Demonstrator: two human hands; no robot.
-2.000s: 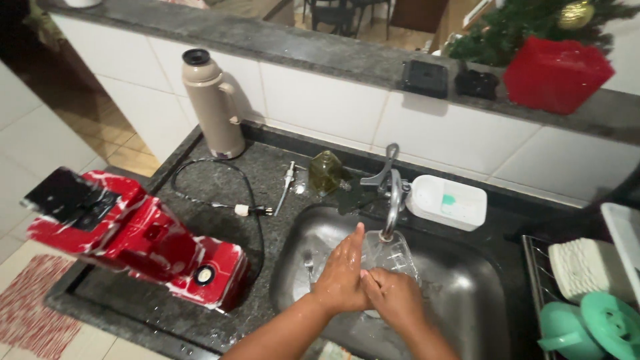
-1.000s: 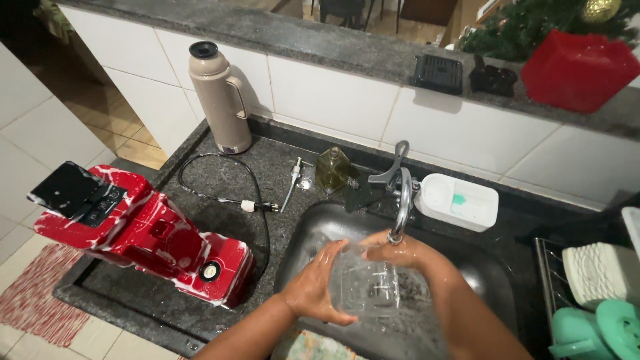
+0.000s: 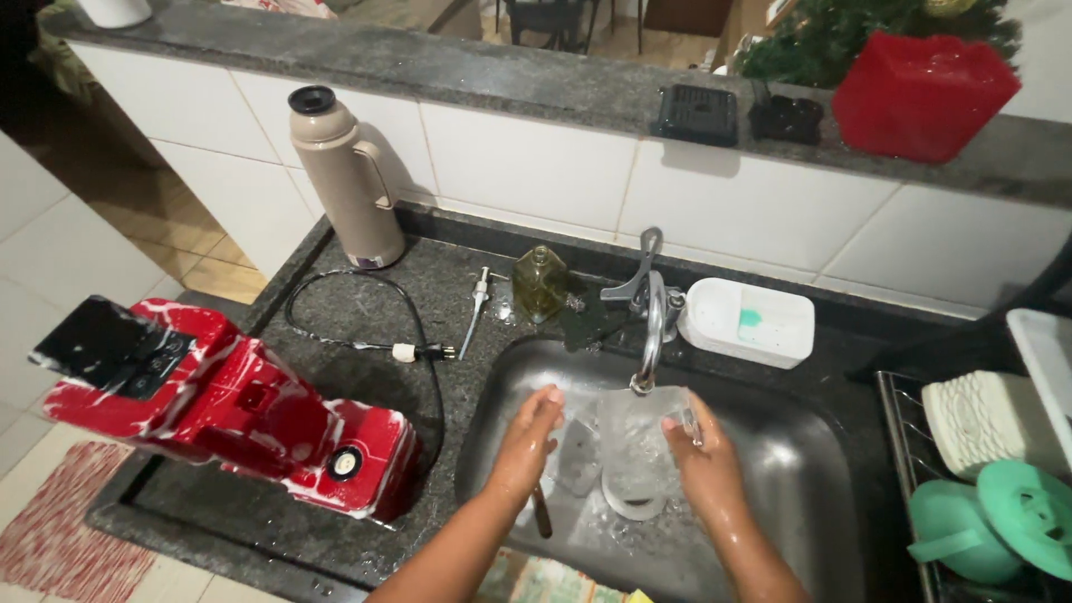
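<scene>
My right hand [image 3: 703, 444] grips the handle side of a clear pitcher or container [image 3: 638, 461], which lies tilted under the chrome faucet [image 3: 653, 335] in the steel sink [image 3: 787, 502]. Water covers its surface. My left hand [image 3: 529, 440] is raised over the sink's left side, fingers apart, holding nothing. Below it in the basin are a clear piece [image 3: 578, 456] and a brown handle [image 3: 542, 512]. Left of the sink stands a red appliance base [image 3: 251, 410], streaked with white foam, its black cord [image 3: 423, 335] looped on the counter.
Behind the sink are a beige thermos [image 3: 345, 184], a green glass bottle [image 3: 538, 285], a pump dispenser top [image 3: 479, 297] and a white soap box [image 3: 748, 322]. A dish rack [image 3: 909, 477] with green items [image 3: 963, 528] is at right. A red container [image 3: 925, 96] sits on the ledge.
Two seconds ago both hands were together over the sink, and then they were around the clear container. My left hand has since moved off it, while my right remains at its side.
</scene>
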